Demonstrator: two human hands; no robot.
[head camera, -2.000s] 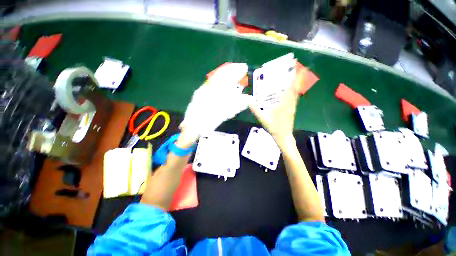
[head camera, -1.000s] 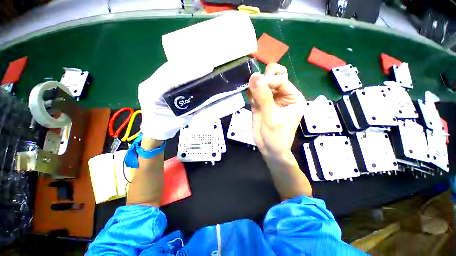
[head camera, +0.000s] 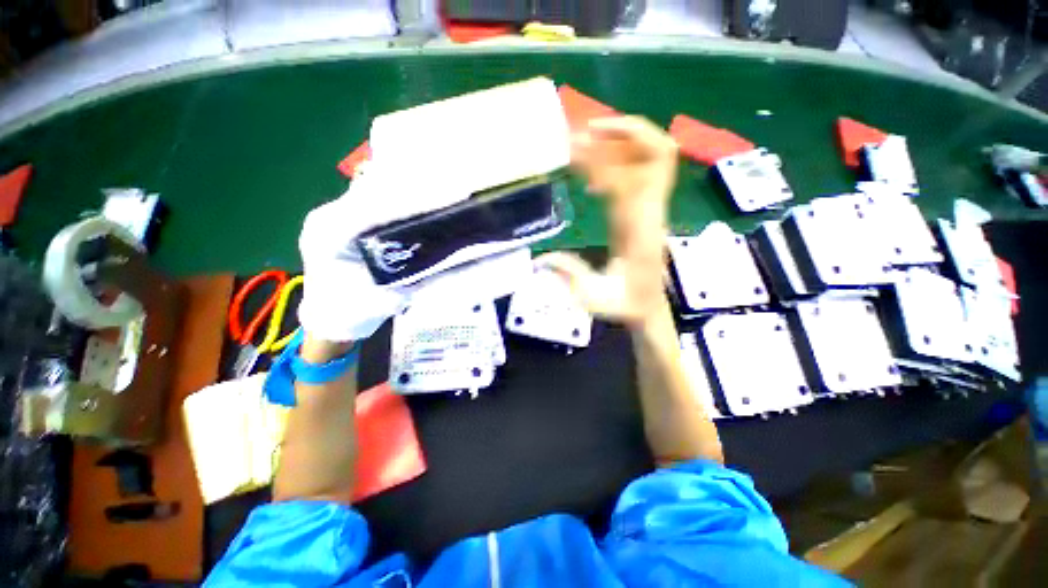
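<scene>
My left hand, in a white glove, holds a metal-cased unit with a glossy black logo label facing me. White-to-pale-yellow label sheets stand above and behind the label in the same hand. The glove blends with the sheets, so its fingers are hard to make out. My right hand is bare and blurred, just right of the sheets, fingers bent; I cannot tell if it holds anything. Two silver-white units, one with rows of dots and one plain, lie on the black mat below the hands.
Stacked units fill the mat's right side. The green belt carries red cards and units. At left are scissors, a pale yellow pad, a tape roll and a reddish-brown board. A red card lies near my left forearm.
My right hand has left the label's right end and moved up and right. The label and sheets have shifted slightly down and left. Belt items have moved left in view.
</scene>
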